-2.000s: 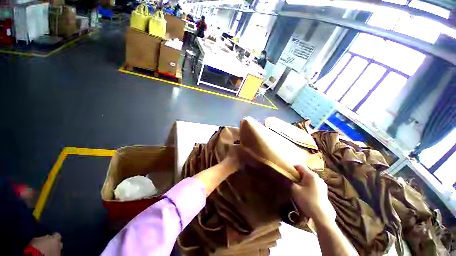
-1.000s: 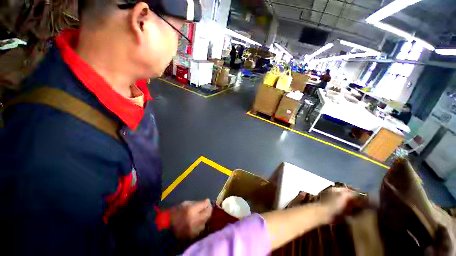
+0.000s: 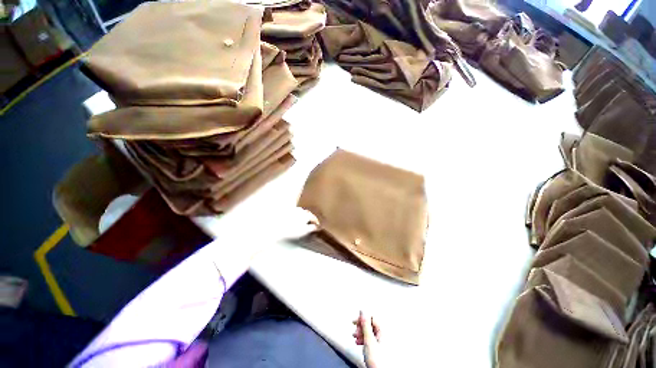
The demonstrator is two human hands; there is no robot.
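A flat brown bag body lies on the white table, its open edge towards me, with a tiny pale dot near that edge. The edge gapes a little at the left. My left hand, washed out by light, holds the left corner of this open edge. My right hand is empty, fingers a little apart, below the bag body near the table's front edge and not touching it.
A tall stack of bag bodies stands at the left table edge, above a carton with white material inside. Overlapping bag bodies run down the right side. Crumpled bags with straps lie at the far side.
The view has swung down from the workshop and the coworker to the table. The raised brown bag piece at the right is no longer seen there; one bag body lies flat under my left hand.
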